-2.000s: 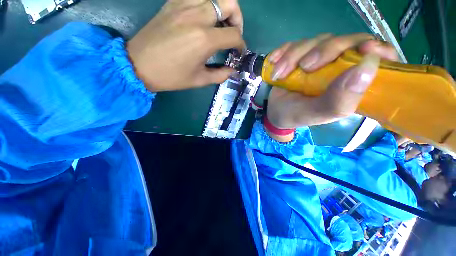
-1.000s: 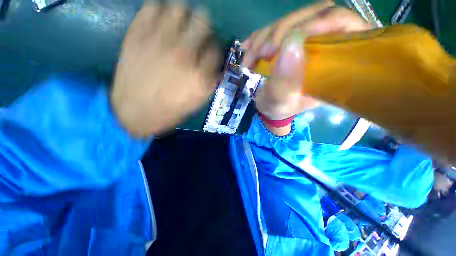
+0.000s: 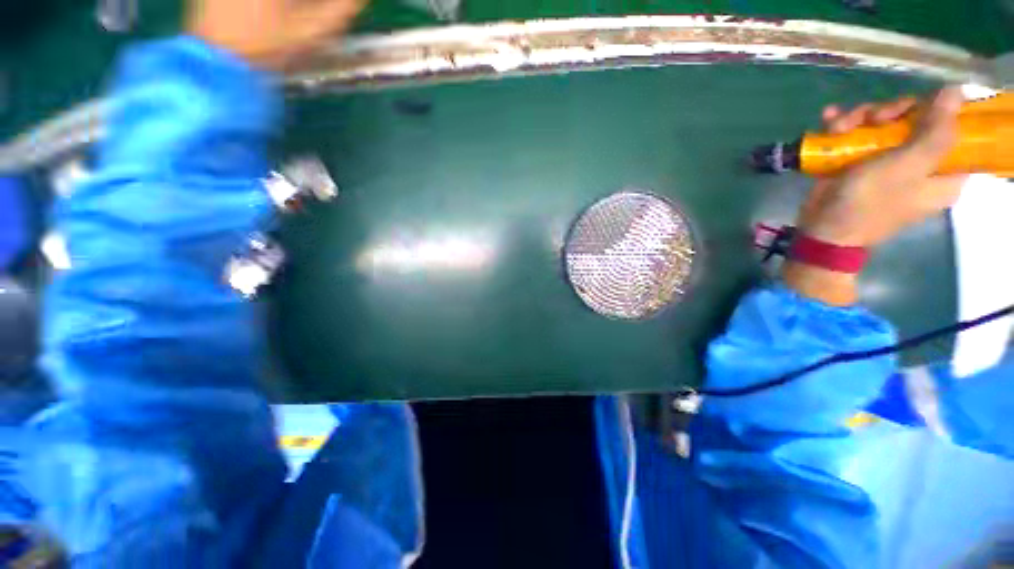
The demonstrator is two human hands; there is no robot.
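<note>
My right hand (image 3: 878, 189) at the right holds the yellow-orange electric screwdriver (image 3: 856, 150), its black nose pointing left above the green mat. The screwdriver's rear is cut off by the right edge. A red band is round the wrist. My left hand (image 3: 278, 25) is blurred at the top left, over the pale rail, partly cut off by the top edge; its fingers and anything in them cannot be made out. The round perforated screw tray (image 3: 630, 255) lies on the mat, with specks like screws at its right side.
The pale worn rail (image 3: 534, 50) curves across the top, with the dark green conveyor (image 3: 623, 9) beyond. Small silver pieces (image 3: 254, 267) lie by my left sleeve. A white paper sheet (image 3: 984, 267) lies at the right. A black cable (image 3: 823, 365) crosses my right sleeve.
The view has shifted, and the screw tray now shows. My left hand has moved away to the rail. The screwdriver has moved right, and the phone frame from before is no longer seen on the mat.
</note>
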